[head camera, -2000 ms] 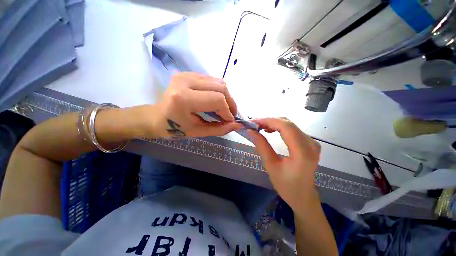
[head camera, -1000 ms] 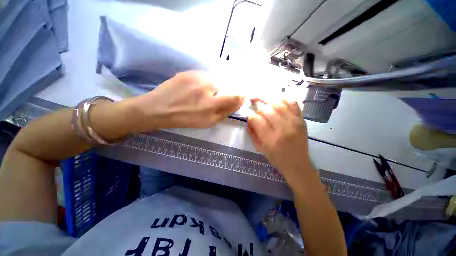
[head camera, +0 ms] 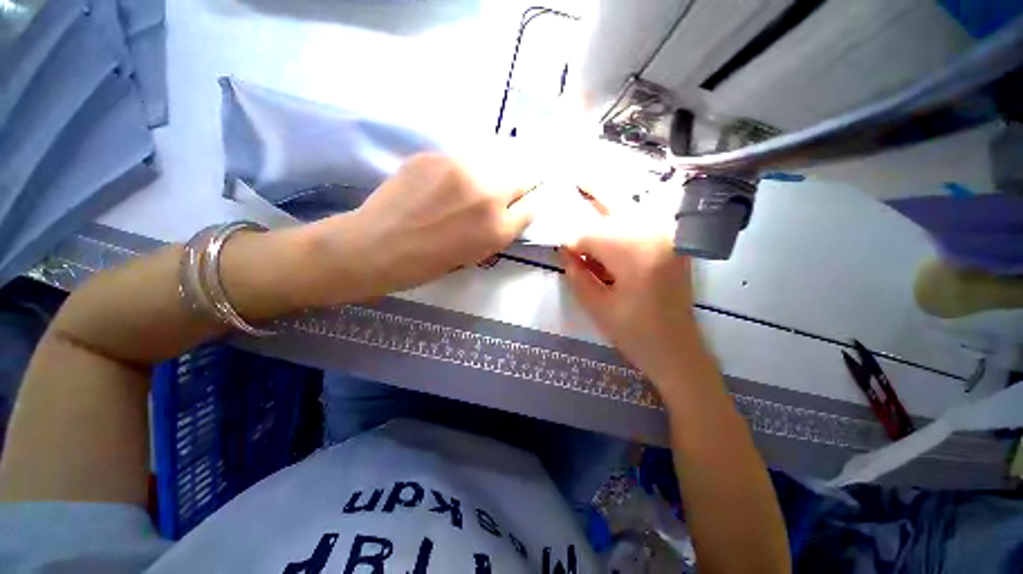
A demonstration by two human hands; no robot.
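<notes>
A blue-grey fabric piece (head camera: pixel 303 140) lies on the white table to the left and runs under my left hand toward the needle area. My left hand (head camera: pixel 432 230) is closed on it, fingertips in the lamp glare. My right hand (head camera: pixel 628 280) is beside it on the right, fingers bent at the near end of the glare, just left of the grey ribbed cylinder (head camera: pixel 713 213). The fabric between my fingertips is washed out by glare. The presser foot area (head camera: pixel 642 118) of the sewing machine is just beyond my hands.
A pile of blue-grey pieces (head camera: pixel 79 135) lies at the far left. Red-and-black snips (head camera: pixel 878 390) lie at the right near the ruler tape (head camera: pixel 494 357). A white strip (head camera: pixel 931 435) hangs at the right edge. Purple cloth (head camera: pixel 965 230) and a yellowish tool (head camera: pixel 967 289) are at the right.
Since two seconds ago, both hands have moved from the table's front toward the needle area, and the fabric has spread flatter at the left. Over the last second they moved little.
</notes>
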